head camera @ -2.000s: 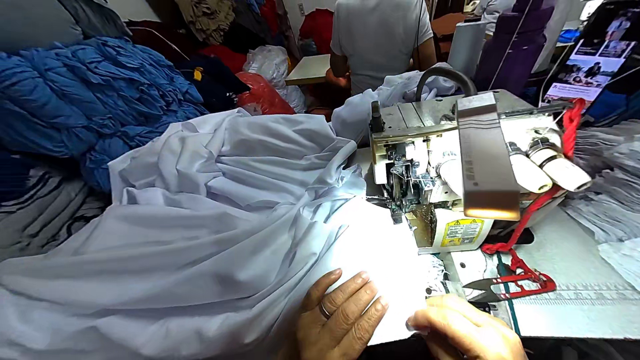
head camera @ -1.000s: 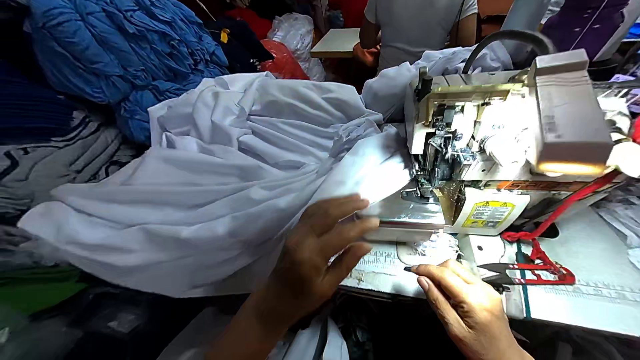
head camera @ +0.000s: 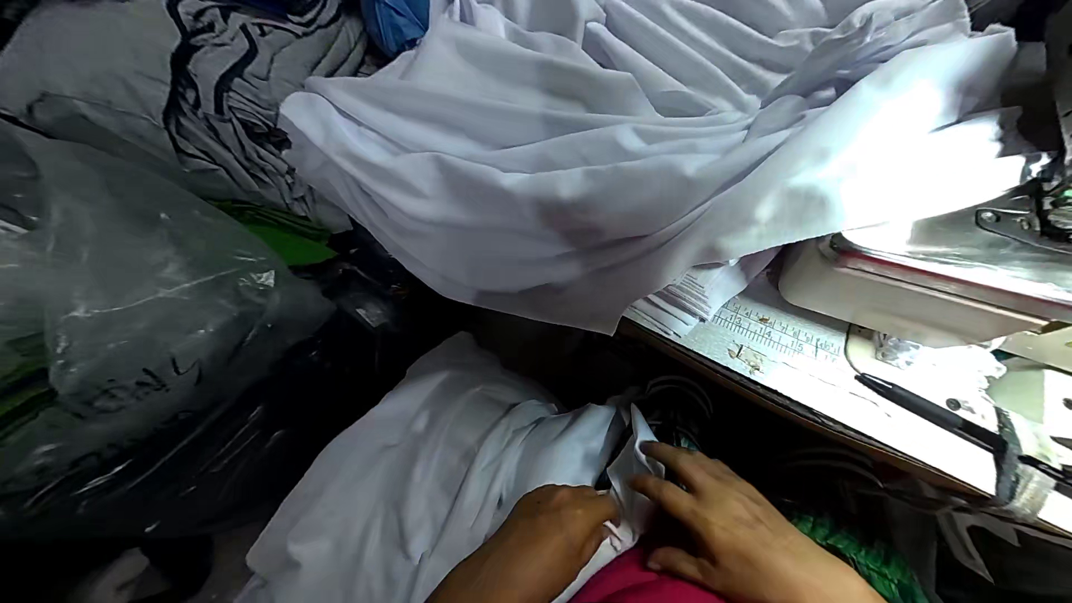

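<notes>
White fabric [head camera: 435, 452] hangs in a bunch below the table edge, close to my body. My left hand [head camera: 557, 523] is closed on it, its fingers curled round a fold. Beside it, to the right, my right hand [head camera: 712, 519] touches the raised edge of the same fabric, with its fingers spread. Above both hands, a large white cloth [head camera: 569, 184] is draped over the table, its right end on the bed of a sewing machine [head camera: 930, 293]. Most of the machine is out of view.
Thin black-handled tool [head camera: 930, 412] lies on the table, by a printed ruler scale [head camera: 779, 335]. Clear plastic bag [head camera: 151, 293] with writing stands at the left, below striped grey fabric [head camera: 251, 92]. Green material [head camera: 863, 557] shows at the lower right, under the table edge.
The view has swung down and left. Both hands have left the table by the machine and are now at the white fabric below its edge; my left hand has closed on it.
</notes>
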